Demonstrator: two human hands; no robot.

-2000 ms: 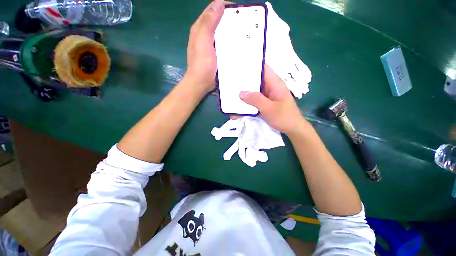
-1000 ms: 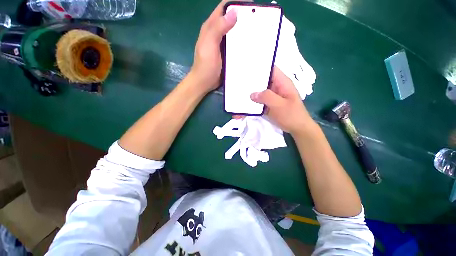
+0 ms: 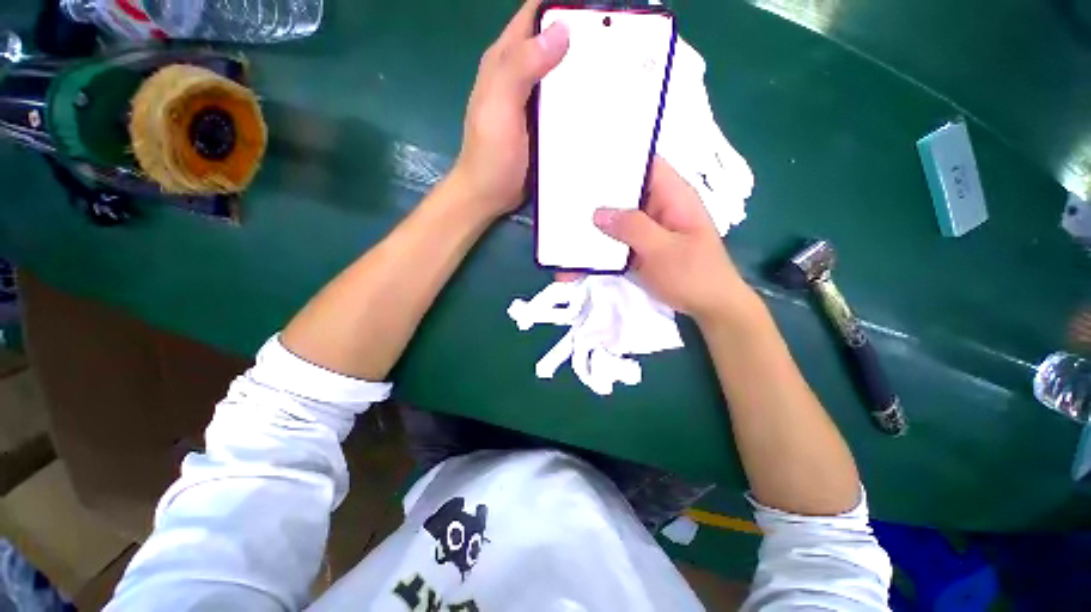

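Observation:
A smartphone (image 3: 598, 132) with a bright white lit screen is held upright over the bench at the top centre. My left hand (image 3: 503, 114) grips its left side, with the thumb at the upper left of the screen. My right hand (image 3: 676, 245) holds its lower right side, with the thumb on the lower part of the screen. Both hands are bare. A white cloth glove (image 3: 604, 329) lies below the phone. Another white glove (image 3: 706, 144) lies behind the phone to the right, partly hidden.
The green bench (image 3: 479, 371) holds a hammer (image 3: 849, 335) and a light-blue block (image 3: 954, 179) at right. A tape dispenser (image 3: 197, 129) and a water bottle (image 3: 209, 14) are at left. Another bottle (image 3: 1062, 385) is at the right edge. A brown carton (image 3: 132, 407) stands below the bench.
Over the two seconds, the phone and both hands have shifted slightly right, and the left thumb has come over the screen's upper left. Since one second ago only the right thumb has moved slightly.

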